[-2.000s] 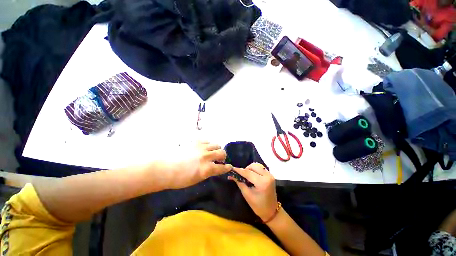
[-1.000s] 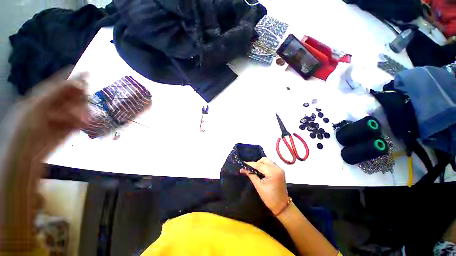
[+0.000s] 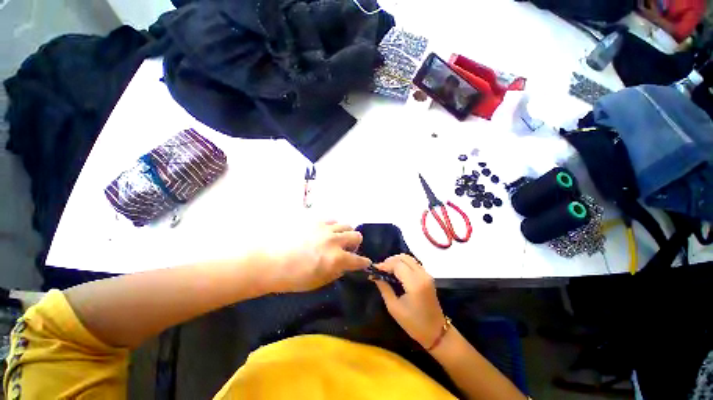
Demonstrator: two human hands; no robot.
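Observation:
A black garment [image 3: 381,238] hangs over the table's near edge, its open cuff end facing up. My right hand [image 3: 412,295] pinches the cuff edge from the right, where a narrow dark bumpy trim [image 3: 383,273] shows between the fingers. My left hand [image 3: 328,258] reaches in from the left, its fingertips closed together at the same cuff edge, near my right fingertips. A needle or thread is too small to make out there. Part of the cuff is hidden behind my fingers.
Red-handled scissors [image 3: 446,223] and loose black buttons [image 3: 478,190] lie right of the cuff, with black thread cones [image 3: 547,223] beyond. Small snips [image 3: 308,187] lie ahead, a striped bundle [image 3: 166,176] left. A garment pile [image 3: 258,78], phone [image 3: 447,86] and denim item [image 3: 661,148] lie farther off.
My left hand was raised at the far left, blurred, one second ago; it is back at the cuff now. My right hand has kept hold of the cuff.

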